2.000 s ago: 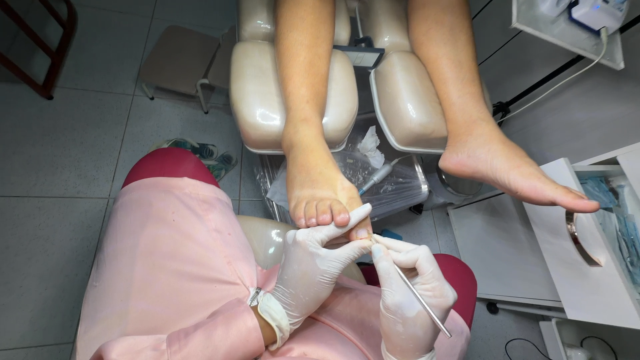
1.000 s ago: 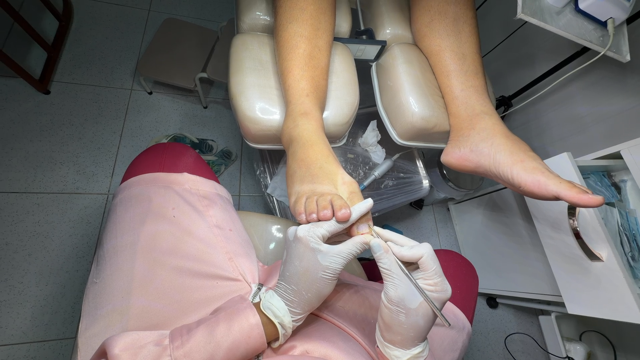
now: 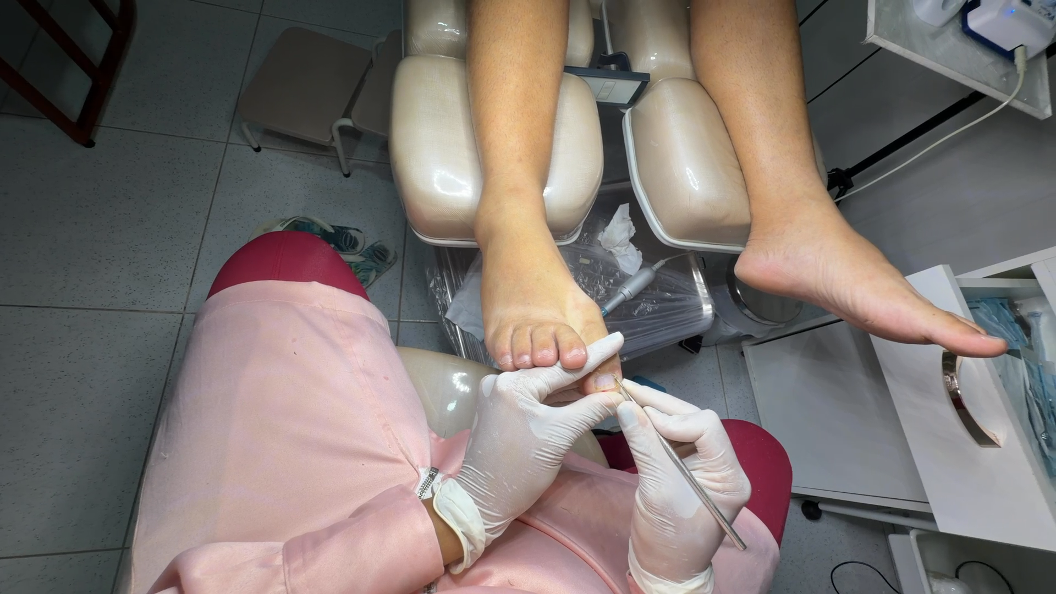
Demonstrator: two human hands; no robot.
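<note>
My left hand (image 3: 524, 437), in a white glove, grips the big toe (image 3: 604, 373) of another person's foot (image 3: 532, 280), one finger lying across the toe and the thumb beneath its tip. Between the thumb and fingers of my right hand (image 3: 689, 470), also gloved, is a thin metal nail instrument (image 3: 697, 483). Its tip meets the edge of the big toenail; the exact contact is too small to tell. The shaft slants down to the right over my palm. The person's other foot (image 3: 858, 276) hangs off to the right, untouched.
Padded leg rests (image 3: 685, 165) hold the person's legs. Behind the held foot, a plastic-covered tray (image 3: 697, 309) bears a handpiece (image 3: 631, 289) and crumpled tissue (image 3: 620, 239). An open drawer (image 3: 932, 396) with packets stands right, below a shelf (image 3: 949, 49) with a corded device. A stool (image 3: 301, 82) stands upper left.
The instrument stays in my right hand at the big toe, with only slight shifts of its angle. My left hand keeps its hold on the toe.
</note>
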